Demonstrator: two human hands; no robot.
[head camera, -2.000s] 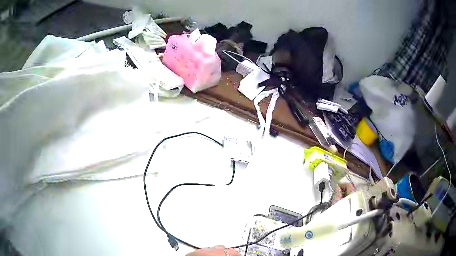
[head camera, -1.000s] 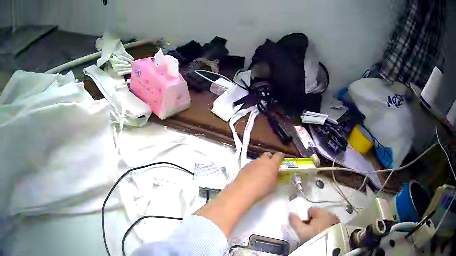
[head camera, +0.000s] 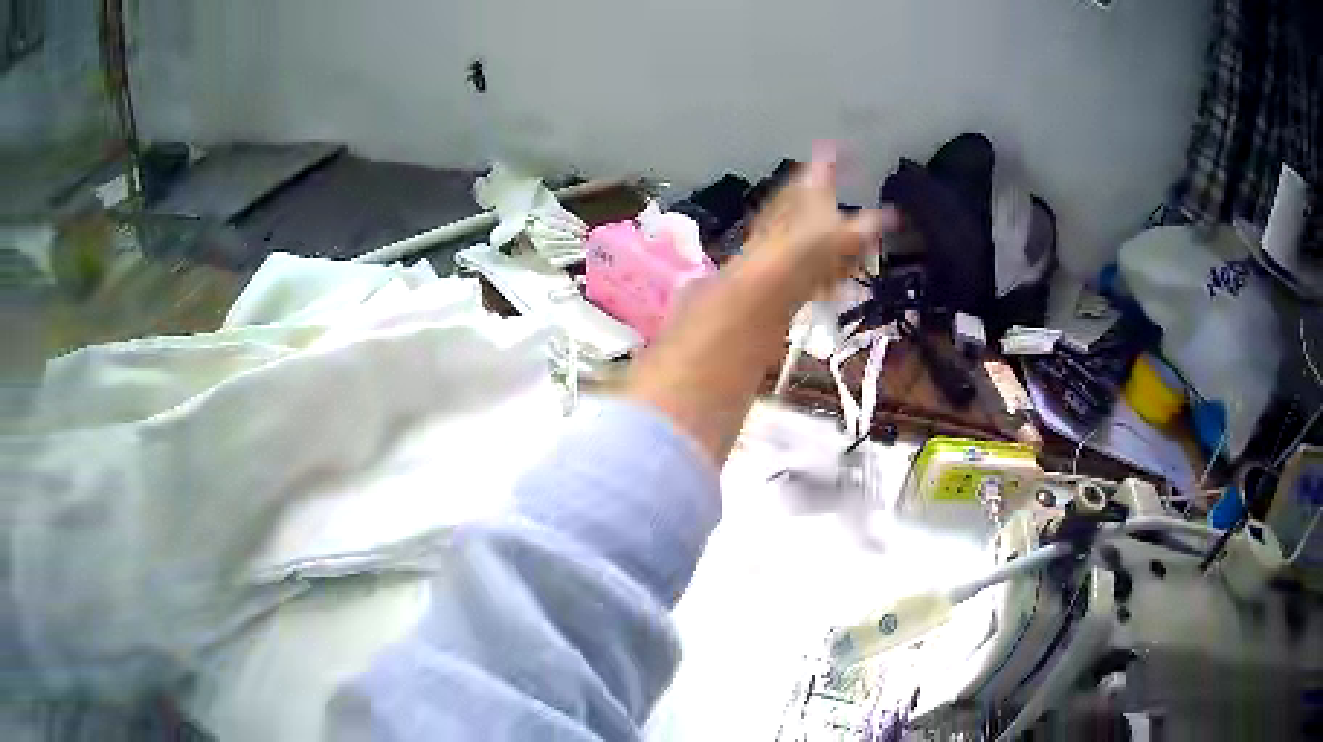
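Observation:
My left hand (head camera: 813, 232) is raised over the back of the table, with the blue-sleeved arm reaching up from the bottom. It is blurred; two fingertips stand apart and nothing shows in it. My right hand is not in view. A yellow-green box (head camera: 950, 471) with a white plug in it sits behind the sewing machine (head camera: 1074, 616). The machine lamp (head camera: 892, 626) points down-left. White cloth (head camera: 348, 420) lies heaped on the left.
A pink tissue pack (head camera: 631, 276) stands at the back, partly behind my forearm. A black bag (head camera: 950, 232), cords and white straps (head camera: 866, 380) lie right of my hand. A white bag (head camera: 1197, 305) and a yellow roll (head camera: 1153, 389) are at the right.
My left hand has moved from the yellow-green box up to the back of the table. My right hand has gone out of sight. The view has shifted, and the black cable's loops no longer show.

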